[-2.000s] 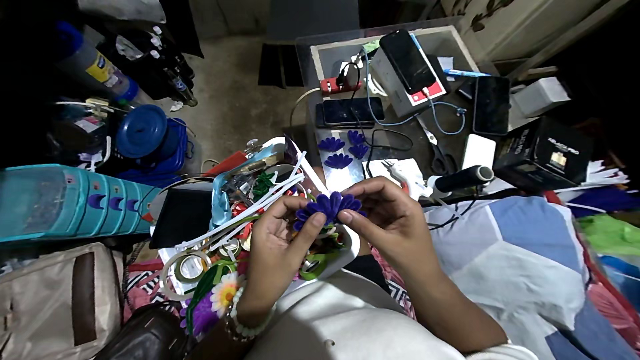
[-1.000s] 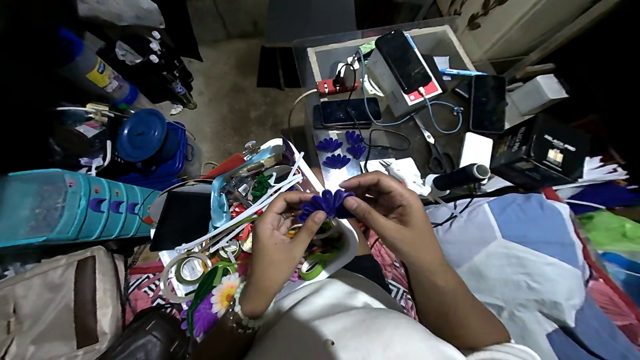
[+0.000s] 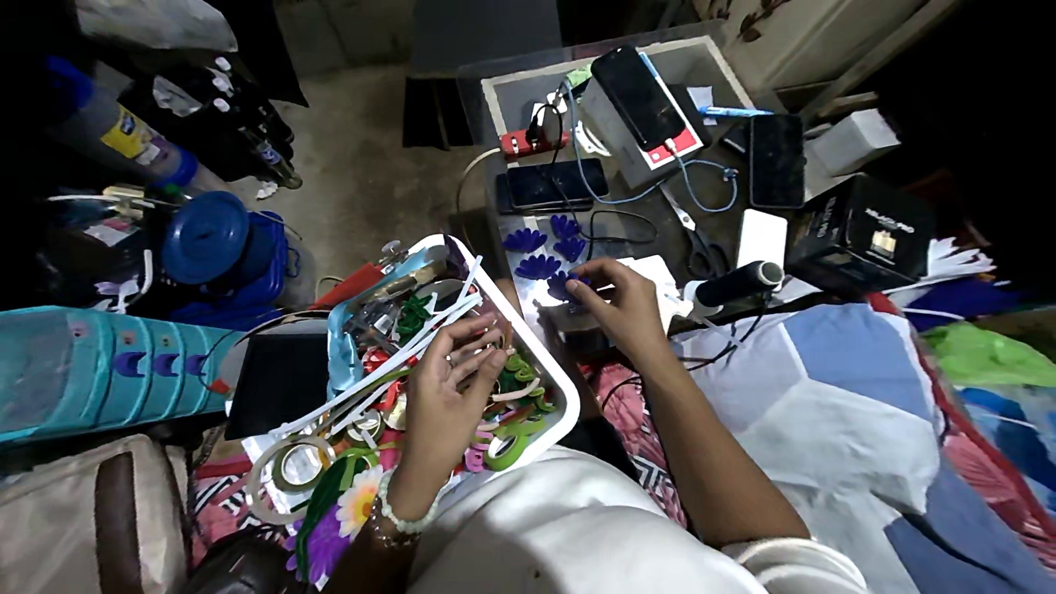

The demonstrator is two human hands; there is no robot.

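Observation:
My right hand (image 3: 620, 307) has its thumb and fingertips on a purple petal piece (image 3: 564, 285) at the near edge of the small table. Beside it lie more purple petal pieces (image 3: 536, 266), several in a loose cluster. My left hand (image 3: 452, 396) hovers palm up with fingers spread, holding nothing, over a white plastic tray (image 3: 563, 404) of craft supplies. White strips (image 3: 371, 379) lie across that tray. A daisy-like flower (image 3: 360, 502) and a purple flower (image 3: 323, 540) are beside my left wrist.
On the table (image 3: 495, 99) are black-handled scissors (image 3: 700, 243), phones (image 3: 551, 183), cables and a red power strip (image 3: 532, 143). A dark spool (image 3: 738, 283) and a black box (image 3: 862, 235) are at the right. Teal drawers (image 3: 124, 371) stand left, tape rolls (image 3: 289, 478) below.
My two hands have parted. The right hand has moved with the purple petal piece from above my lap to the cluster on the table; the left has let go and opened over the tray.

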